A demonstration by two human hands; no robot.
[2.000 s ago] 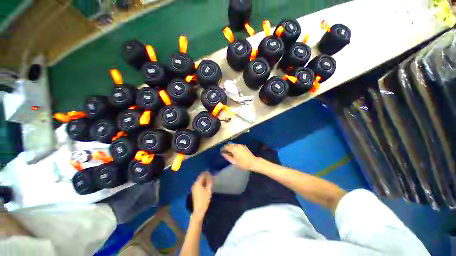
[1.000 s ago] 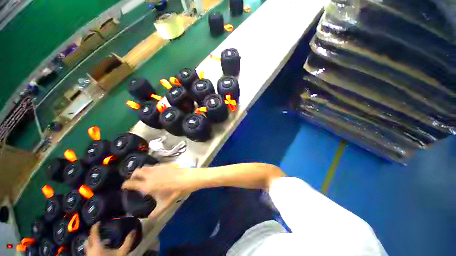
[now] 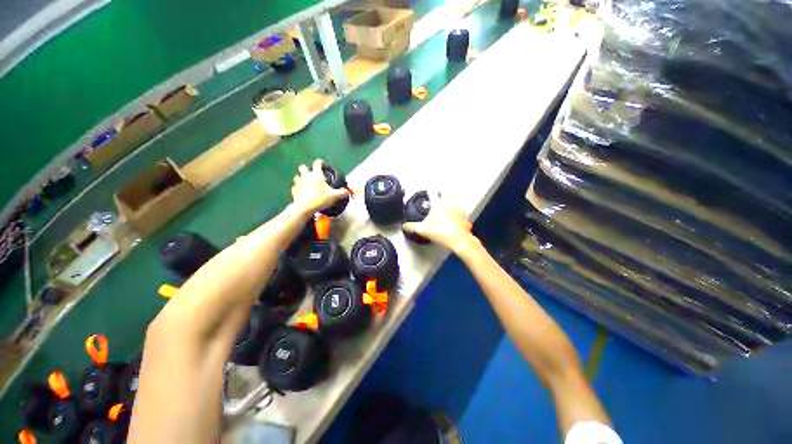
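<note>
Black cylindrical speakers [image 3: 293, 357] with orange loops stand grouped on the pale bench [image 3: 469, 143]. My left hand [image 3: 314, 189], bare, is closed around a speaker [image 3: 333, 191] at the group's far left side. My right hand [image 3: 440, 222], bare, is around another speaker [image 3: 419, 206] near the bench's right edge. One speaker [image 3: 383, 199] stands between the two hands. My left forearm hides part of the group.
A green belt [image 3: 304, 160] runs along the left with several speakers [image 3: 359, 120] on it. Beyond are a pale yellow roll [image 3: 280, 113] and open cartons [image 3: 156, 196]. Plastic-wrapped dark stacks [image 3: 643, 225] stand right. A crumpled white item [image 3: 246, 390] lies near the bench's front.
The view has shifted along the bench. Both hands have moved from the nearer speaker group to the farther one and now hold a speaker each. More speakers show on the belt.
</note>
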